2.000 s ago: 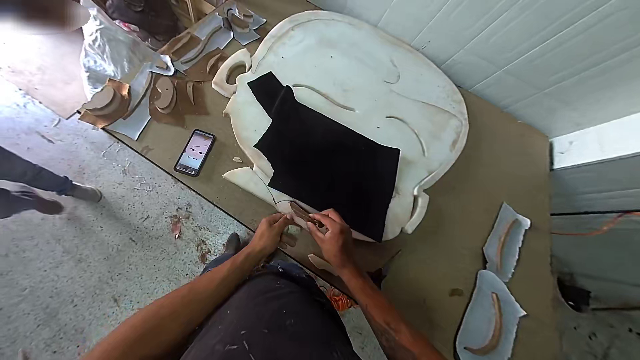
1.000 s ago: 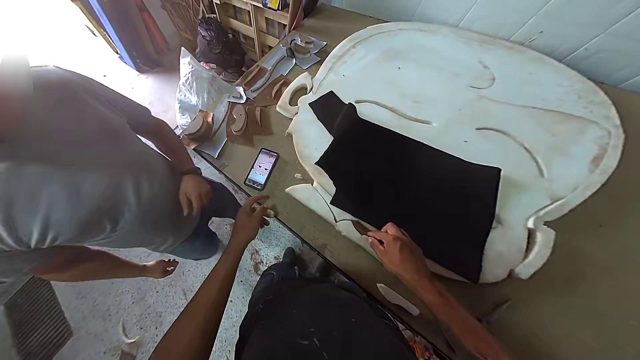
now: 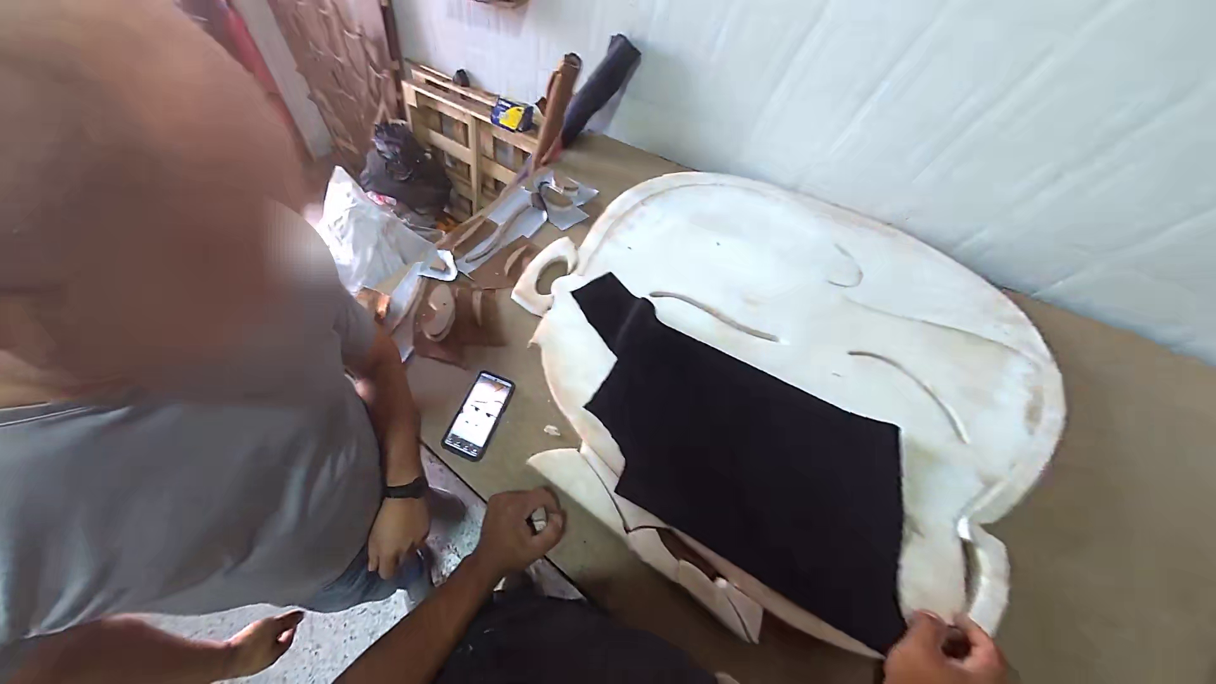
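A large white foam cutout shaped like a cartoon face [image 3: 741,247], with ears and curved grooves, lies on the brown table. Black fabric [image 3: 760,465] is spread over its lower part. My right hand [image 3: 940,651] pinches near the lower right corner of the fabric, at the base of the right ear; whether cloth is between the fingers cannot be told. Over the table's front edge, my left hand [image 3: 521,532] is curled, thumb and forefinger around a small pale piece. White foam pieces with pointed ends [image 3: 589,489] lie along the cutout's near edge, and a phone [image 3: 478,415] showing a face drawing lies left of it.
Another person in a grey shirt [image 3: 190,494] stands close at the left, one hand [image 3: 397,532] near the table edge. Brown and grey scraps [image 3: 456,318], a white plastic bag [image 3: 366,233], a wooden pallet [image 3: 470,142] and two rolls [image 3: 598,85] sit at the back left. A pale wall [image 3: 902,114] borders the far side.
My right hand has moved right along the fabric's near edge to its lower right corner. My hands, close together two seconds ago, are now far apart. The view has swung, bringing in the other person.
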